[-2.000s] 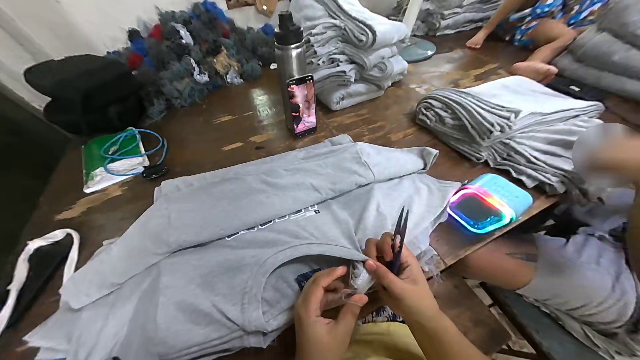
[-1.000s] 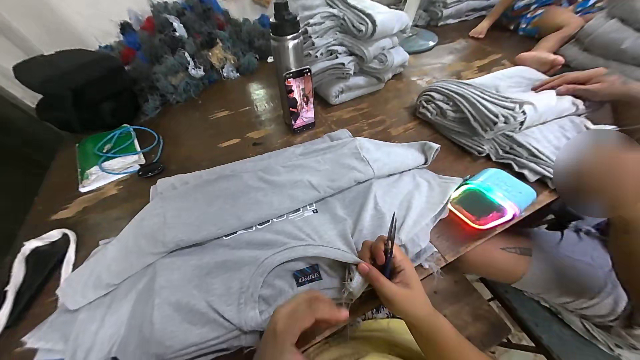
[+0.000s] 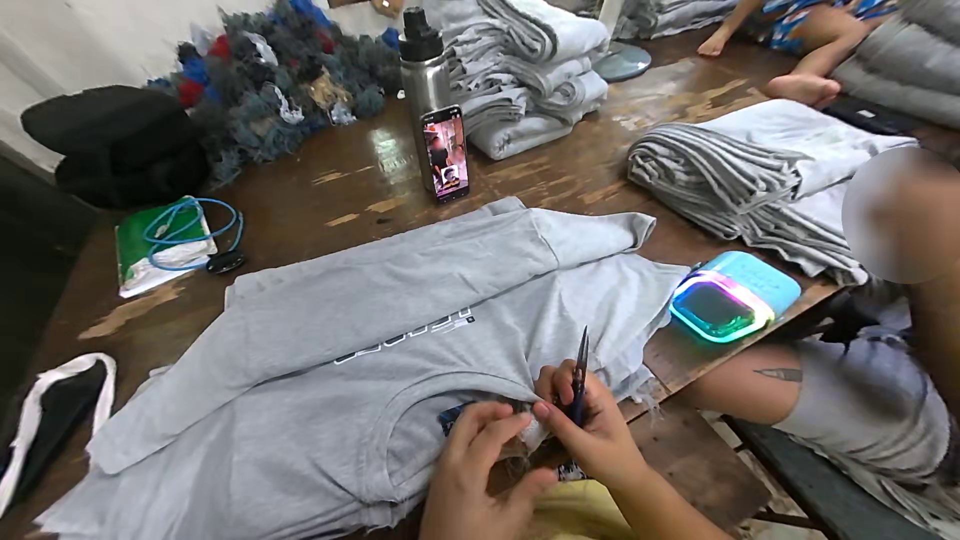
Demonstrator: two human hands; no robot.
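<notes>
A grey T-shirt (image 3: pixel 322 420) lies spread and partly folded over other grey cloth on the wooden table, its neckline toward me. My right hand (image 3: pixel 581 420) pinches the shirt's collar edge between thumb and index finger and also holds dark-handled pointed snips (image 3: pixel 580 379), blades upward. My left hand (image 3: pixel 484 465) is at the neckline beside it, fingers curved and thumb apart, with loose threads close by; whether it holds any fabric is not plain. A dark neck label (image 3: pixel 452 418) shows partly behind the left fingers.
A lit blue speaker (image 3: pixel 739 296) stands at the table's right edge. Folded grey garments (image 3: pixel 750 172) lie behind it, near a seated co-worker. A phone (image 3: pixel 445 156) leans on a steel bottle (image 3: pixel 426 79). A green booklet (image 3: pixel 154 247) with a blue cord lies left.
My left hand has come up from below the neckline to beside my right hand, its fingers now over part of the neck label. The co-worker's hand has left the folded stack.
</notes>
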